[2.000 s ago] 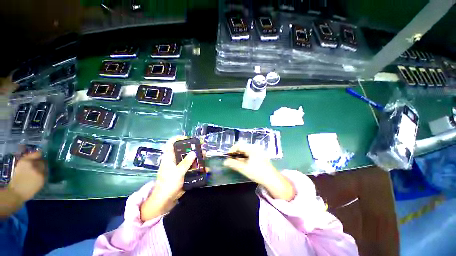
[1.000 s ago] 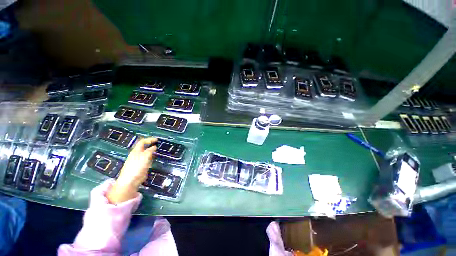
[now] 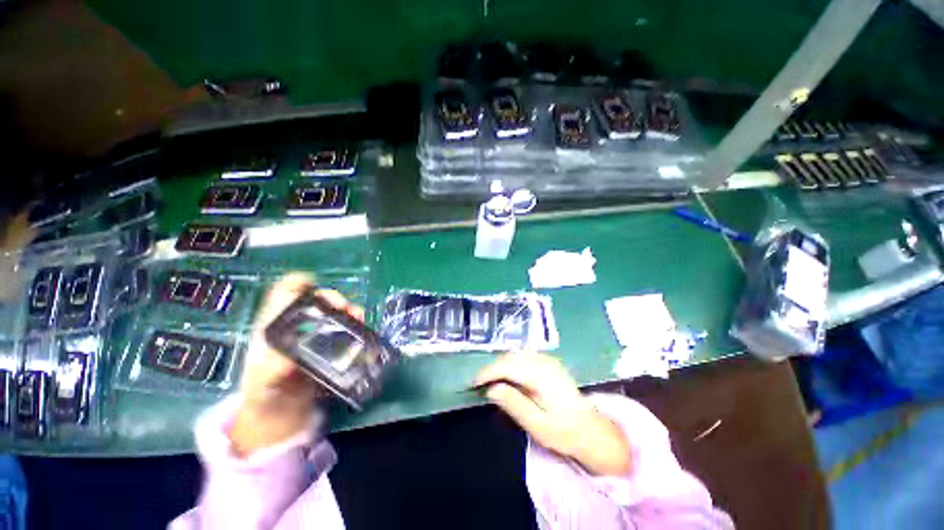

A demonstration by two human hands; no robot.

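My left hand [image 3: 271,362] holds a black phone-like unit [image 3: 329,348] with a pale rectangular outline around its window, tilted above the bench's front edge. My right hand [image 3: 538,399] holds a thin dark tool [image 3: 484,386], likely tweezers, its tip pointing left towards the unit but apart from it. The clear blister tray [image 3: 135,357] at left holds several similar black units [image 3: 186,355]. A clear narrow pack of dark squarish pieces [image 3: 471,321] lies in front of me, beyond my hands.
White bottle [image 3: 495,236] with open cap stands beyond the pack. Wipes [image 3: 562,268] and liner scraps [image 3: 662,352] lie right of it. Stacked trays [image 3: 549,166] stand behind. Wrapped pack [image 3: 784,295], blue pen [image 3: 709,223] and pale post [image 3: 792,93] are at right.
My left hand has lifted a unit from the blister tray and brought it right, in front of me. My right hand has come into view with the thin tool.
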